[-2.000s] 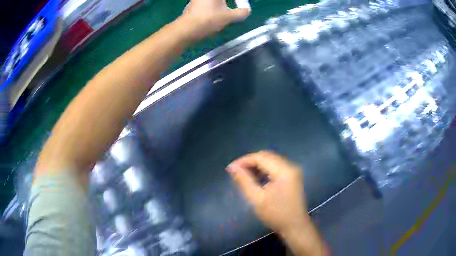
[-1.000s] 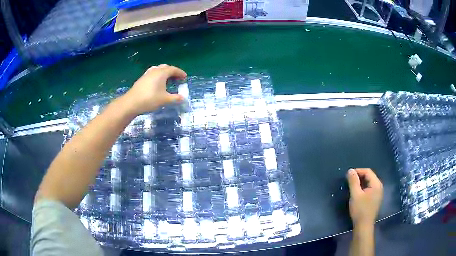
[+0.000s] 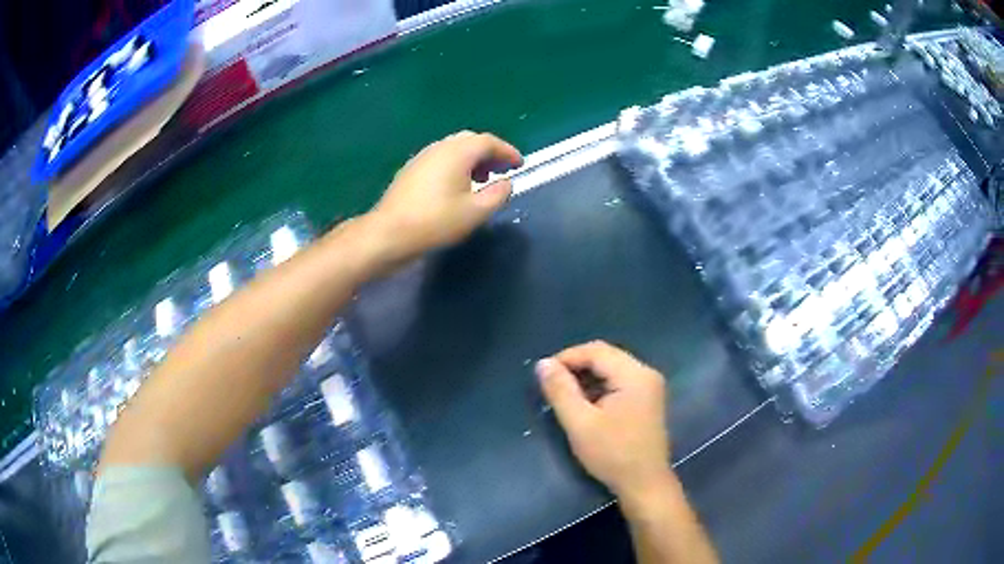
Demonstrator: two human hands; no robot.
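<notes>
The clear blister tray (image 3: 410, 474) lies at the lower left, partly under my left forearm, with white parts (image 3: 339, 398) in its pockets. My left hand (image 3: 446, 193) is right of the tray, over the belt's edge rail, thumb and finger apart; no part shows clearly in it. My right hand (image 3: 617, 413) hovers over the dark bench with its fingers curled and no part visible in it. A few loose white parts (image 3: 701, 45) lie on the green conveyor belt (image 3: 573, 66) at the top.
A thick stack of clear trays (image 3: 771, 209) stands on the right of the bench (image 3: 473, 364), beside the metal rail (image 3: 573, 156). A blue bin (image 3: 121, 83), cardboard (image 3: 121, 160) and a red-and-white carton (image 3: 303, 39) are beyond the belt at upper left. A yellow floor line (image 3: 919, 501) shows at lower right.
My left hand has moved right, from over the tray to the rail beyond it. The view has turned right, bringing the tray stack further in. My right hand stays curled over the bench.
</notes>
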